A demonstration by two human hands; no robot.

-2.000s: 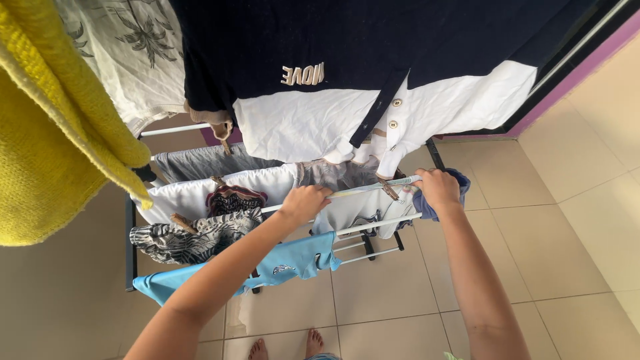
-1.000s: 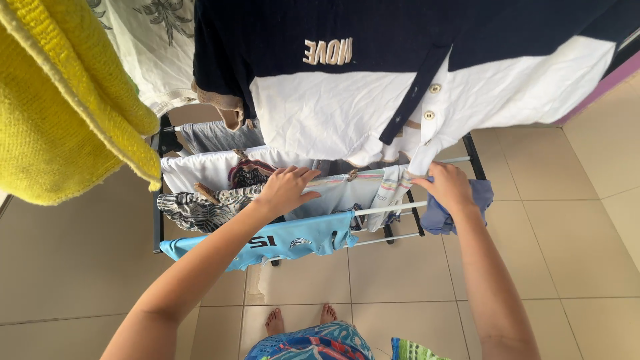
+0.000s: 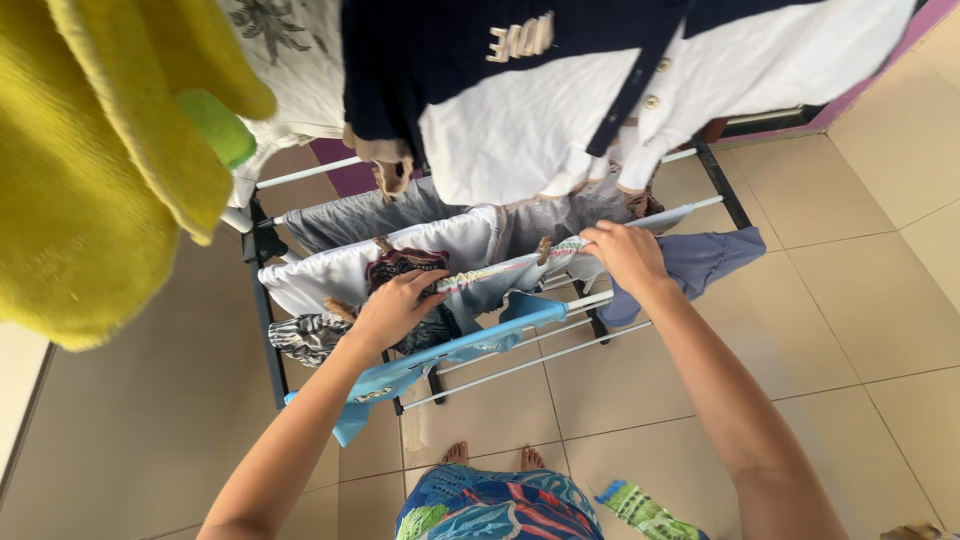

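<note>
A light garment with a striped elastic waistband (image 3: 495, 276) hangs over a rod of the drying rack (image 3: 272, 330), and a wooden clothespin (image 3: 544, 250) grips it. My left hand (image 3: 401, 304) holds the waistband's left end, beside a dark patterned garment. At the other end my right hand (image 3: 624, 255) pinches the band between thumb and fingers. Right of that hand a blue-grey garment (image 3: 694, 266) drapes over the rack. A light blue garment (image 3: 442, 349) lies over the nearest rod, below both hands.
Above the rack hang a navy and white buttoned shirt (image 3: 525, 112), a palm-print garment (image 3: 281, 67) and, close at the left, a yellow fleecy cloth (image 3: 112, 165). A green patterned cloth (image 3: 652, 514) shows near the bottom, right of my bare feet (image 3: 456, 453) on the tiled floor.
The light blue garment, spread broadly over the near rod a second ago, now looks bunched and tilted. The hands remain on the same waistband.
</note>
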